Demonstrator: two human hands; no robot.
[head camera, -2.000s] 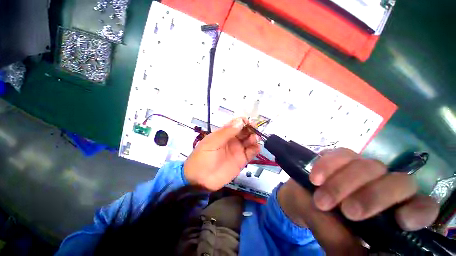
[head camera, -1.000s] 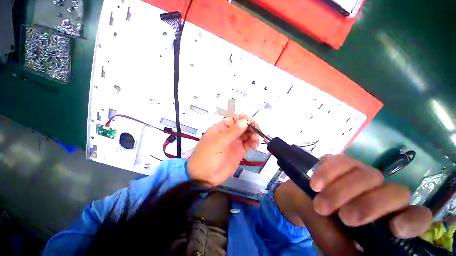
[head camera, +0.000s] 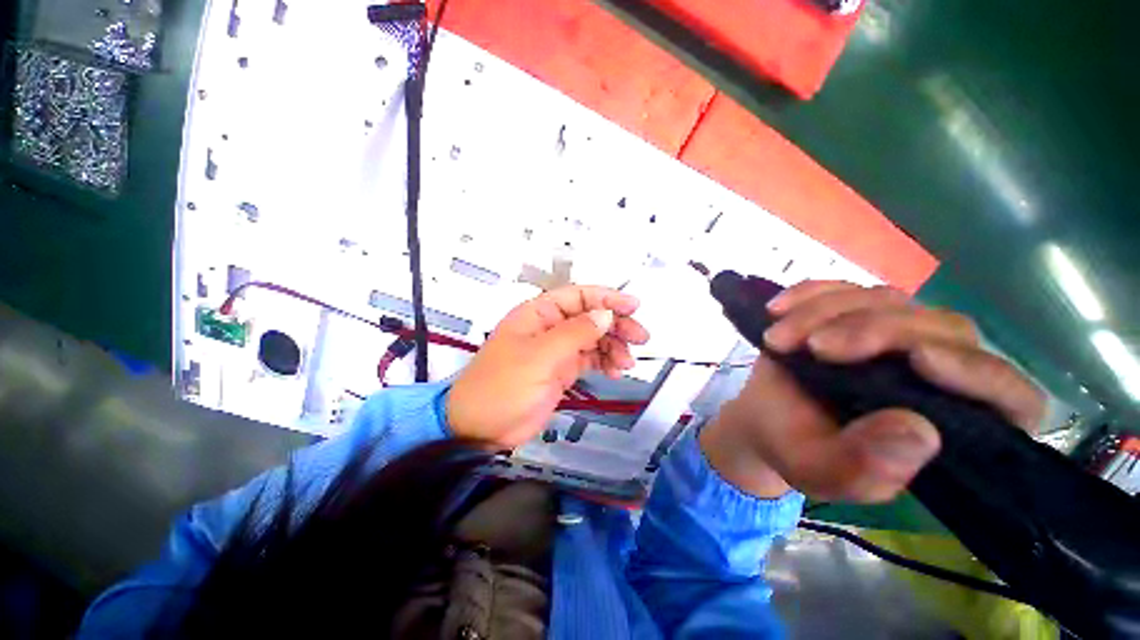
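Observation:
My right hand grips the black electric screwdriver, its short bit pointing up-left above the white back panel. My left hand is over the middle of the panel, fingers bent, thumb and fingertips close together; whether a small screw is between them cannot be told. A red wire harness runs under my left hand. A black sleeved cable with a wide connector crosses the panel. A small green circuit board and a black oval part sit near its lower left corner.
Orange-red foam pads show beyond the panel's far edge, with another foam pad behind. Two screw trays lie at the left, one full of silver screws, on the green bench. A black cord hangs at the lower right.
The screwdriver bit has moved away from my left fingertips, up and to the right. The panel and trays have shifted left in view.

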